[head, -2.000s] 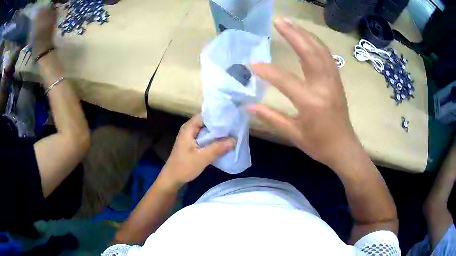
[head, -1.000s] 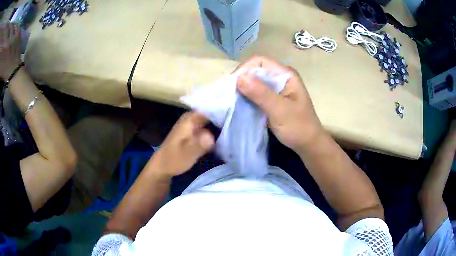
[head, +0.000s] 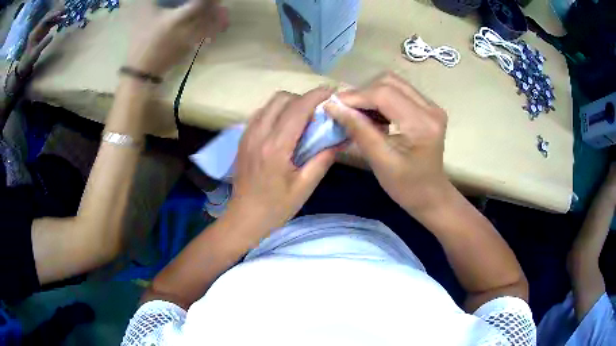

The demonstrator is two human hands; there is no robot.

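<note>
A whitish translucent bag (head: 323, 135) is bunched between my two bare hands at the table's front edge. Something dark shows through it; the hands hide most of its contents. My left hand (head: 273, 159) is wrapped around the bag, and a pale flap of it sticks out on the left. My right hand (head: 402, 138) pinches the bag's upper end between thumb and fingers. The printed retail box (head: 317, 34) stands upright behind the hands, a dark device pictured on its side.
White coiled cables (head: 431, 52) lie right of the box. Beside them are a pile of small star-shaped parts (head: 535, 82), one loose part (head: 542, 146) and dark cup-shaped parts (head: 505, 17). Another person's arm (head: 125, 145) reaches over the tan-covered table (head: 236, 74) at left.
The loose, long bag is now bunched smaller between both hands. My left hand has moved up and closed around it. The neighbour's arm has swung right over the table.
</note>
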